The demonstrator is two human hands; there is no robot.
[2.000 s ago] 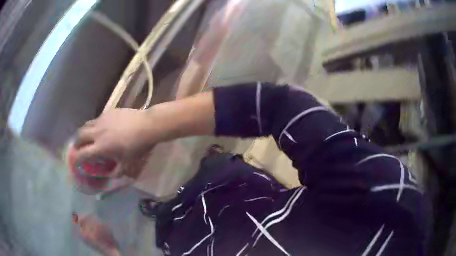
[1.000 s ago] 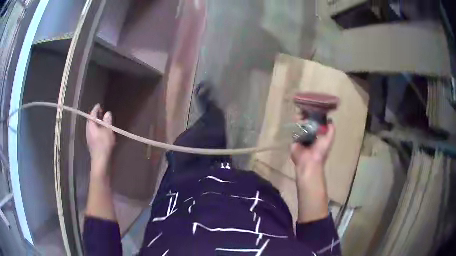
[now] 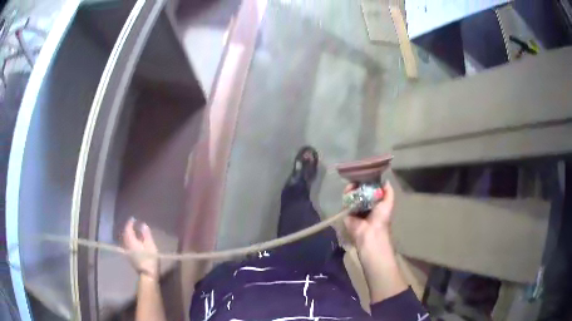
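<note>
My right hand point(image 3: 371, 227) grips a round air sander point(image 3: 364, 182) by its body, with the flat reddish-brown pad facing up, away from my palm. A cream air hose point(image 3: 270, 244) runs from the sander leftward in a low curve, across my left hand and over the cabinet carcass. My left hand point(image 3: 143, 251) is over the carcass's open side, fingers partly spread; whether it holds the hose is unclear. The large carcass stands at the left, with a pale-yellow front edge strip point(image 3: 94, 122), brown-grey inside and a white-blue far edge point(image 3: 20, 141). The sander touches no board.
A pinkish-tan side panel point(image 3: 213, 135) edges the carcass. The grey floor point(image 3: 282, 94) lies between it and stacked tan boards point(image 3: 464, 229) at the right. My dark shoe point(image 3: 306, 164) is on the floor. A white-topped piece point(image 3: 439, 15) and a wood strip point(image 3: 404, 41) are at the top right.
The sander was low at the left two seconds ago, then raised at the right; it is now slightly lower and nearer the centre. The view has shifted, and my left hand sits lower in it.
</note>
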